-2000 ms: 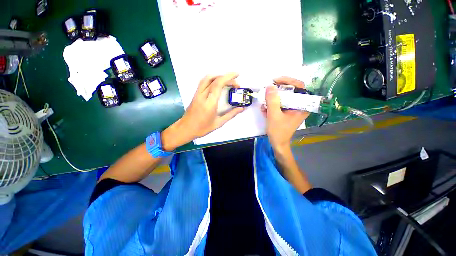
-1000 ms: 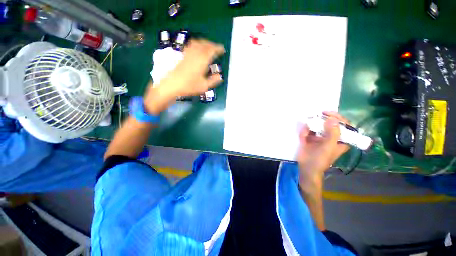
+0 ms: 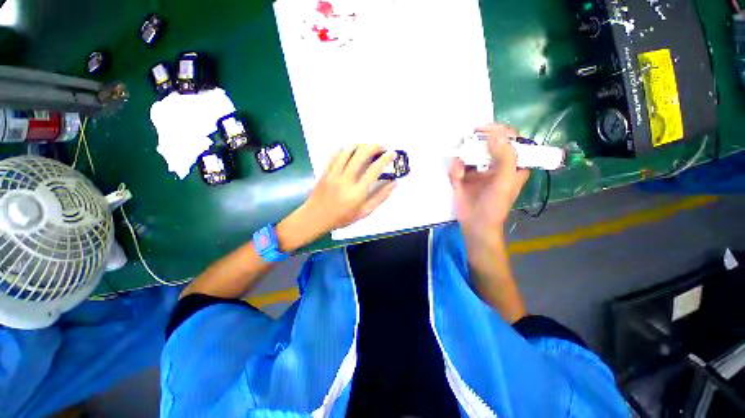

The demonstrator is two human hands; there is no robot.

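My left hand (image 3: 350, 186) holds a small black unit (image 3: 398, 165) between its fingers, over the white paper sheet (image 3: 392, 82). My fingers hide the unit's left part. My right hand (image 3: 488, 184) grips a white dispensing syringe (image 3: 535, 155). Its front end points left toward the unit, with a gap between them; the tip is too blurred to make out. Several more black units, such as this one (image 3: 274, 157), lie at the left, some touching a crumpled white wipe (image 3: 184, 122).
A white fan (image 3: 51, 229) stands at the left edge, below a bottle (image 3: 41, 126) and a grey metal bar (image 3: 49, 88). A black dispensing controller (image 3: 608, 82) stands at the right. An air hose (image 3: 682, 167) runs near the bench edge. Red marks (image 3: 323, 33) are on the sheet.
My left hand has gone from the units at the left back over the sheet and now holds a unit. The syringe remains in my right hand. The camera view has shifted.
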